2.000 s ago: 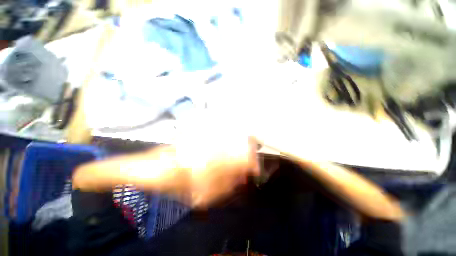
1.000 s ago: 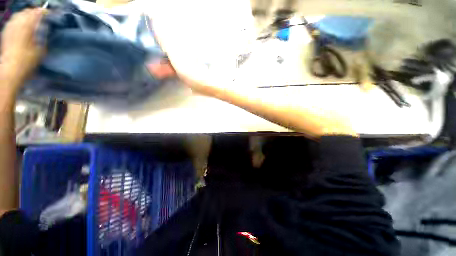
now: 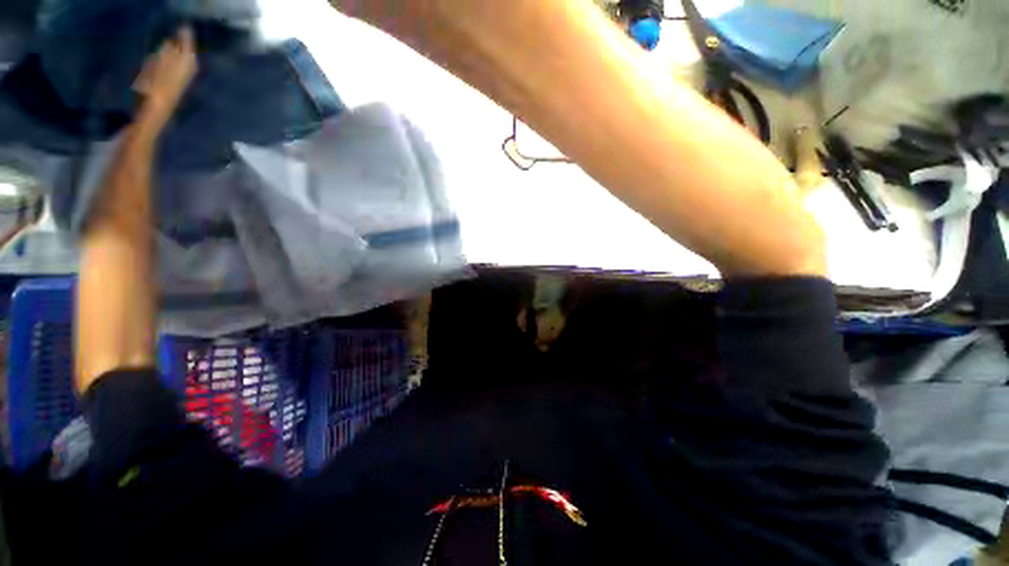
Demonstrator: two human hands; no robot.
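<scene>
A bundle of blue cloth (image 3: 238, 111), dark on one face and grey on the other, lies at the upper left. Its grey part hangs over the table's front edge above a crate. My left hand (image 3: 168, 75) is on the dark part, slightly blurred, with its fingers bent into the cloth. My right forearm reaches across the table to the upper left. The right hand is cut off by the top edge.
Black scissors (image 3: 749, 105) lie partly behind my right forearm. A blue knob (image 3: 644, 31), a folded blue scrap (image 3: 780, 42) and slim dark tools (image 3: 857, 188) are near them. A blue lattice crate (image 3: 44, 370) stands below the table edge (image 3: 597, 271).
The cloth has moved, and its grey face now spreads over the table's front edge. My left hand has moved right over it. My right hand has gone up out of the picture.
</scene>
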